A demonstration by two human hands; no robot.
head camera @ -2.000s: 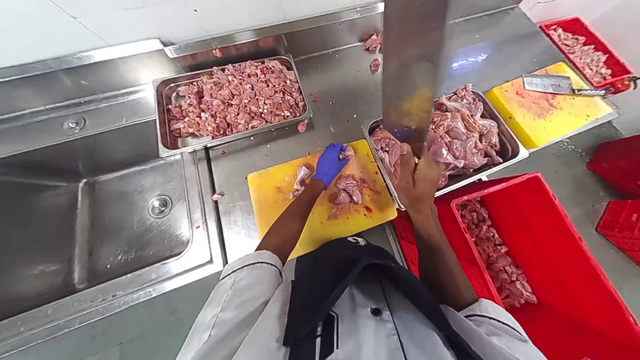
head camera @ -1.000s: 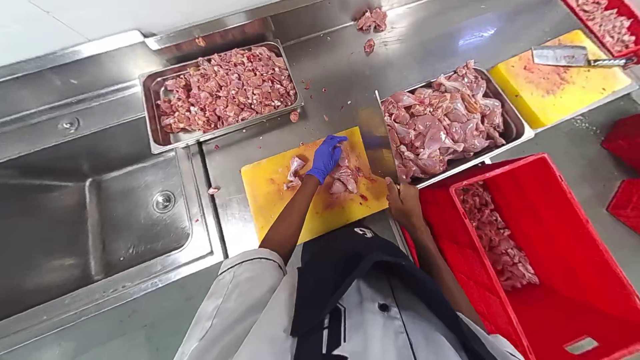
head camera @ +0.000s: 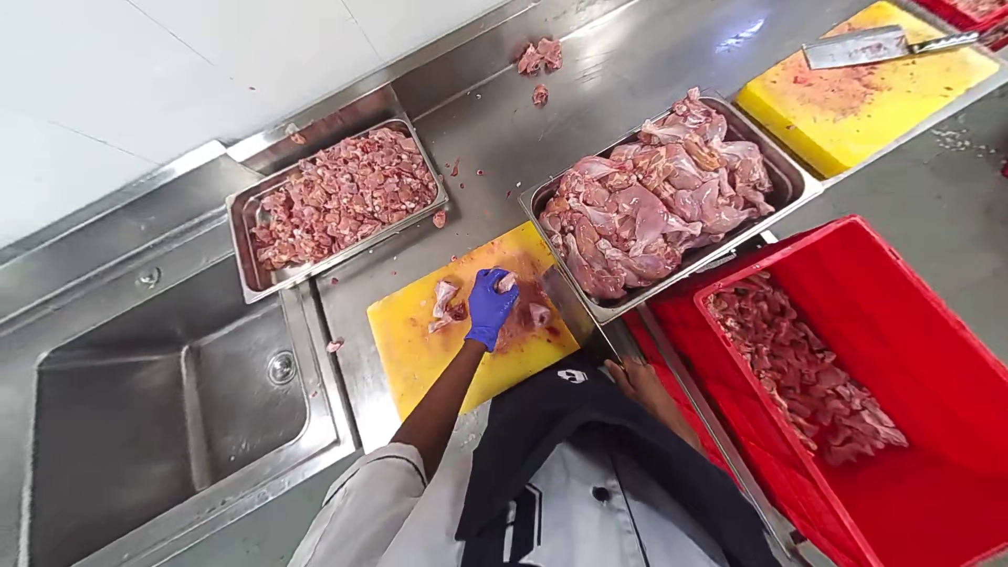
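My left hand [head camera: 491, 309], in a blue glove, grips a piece of raw chicken [head camera: 506, 282] over the yellow cutting board [head camera: 417, 358]. Another chicken piece [head camera: 446, 305] lies left of the hand, and a cut piece [head camera: 540, 315] lies to its right. My bare right hand [head camera: 642, 386] is low at the counter's edge, closed on the handle of a cleaver [head camera: 568, 299], whose broad blade is over the board's right side. Part of the handle is hidden by the hand and apron.
A steel pan of chopped meat [head camera: 346, 197] stands behind left, beside the sink [head camera: 236, 378]. A pan of chicken legs [head camera: 654, 205] is at the right, above a red crate [head camera: 906, 378] holding meat. Farther right, another cleaver [head camera: 858, 49] lies on a second yellow board [head camera: 827, 118].
The cleaver, raised high in my right hand two seconds ago, has come down beside the board. My right hand is now lower, near the apron. My left hand stays over the board.
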